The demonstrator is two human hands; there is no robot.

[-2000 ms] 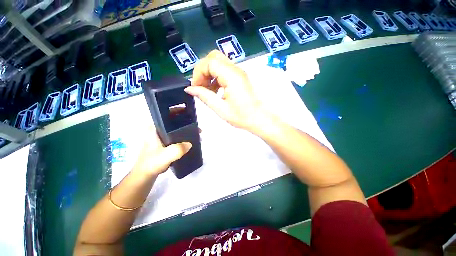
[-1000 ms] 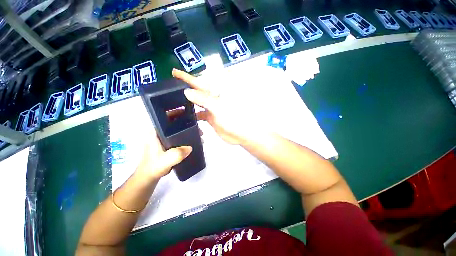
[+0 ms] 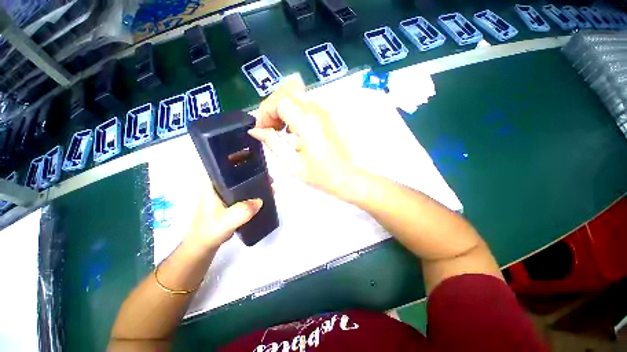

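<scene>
My left hand grips the lower part of a long black housing and holds it tilted over the white tray. Its thumb lies across the front. The housing's upper part has a dark recess with a small reddish-brown opening. My right hand is at the housing's upper right edge, thumb and forefinger pinched together at the rim. Whether a small part is between the fingertips cannot be told.
Light housings stand in a curved row beyond the pale edge strip, with black housings behind. Blue film pieces and a white scrap lie at the tray's far right. Clear stacked trays are far right, a red stool below.
My right hand's fingers were spread along the housing's upper right side a second ago and are now pinched at its rim. My left hand keeps its grip; the housing has barely moved.
</scene>
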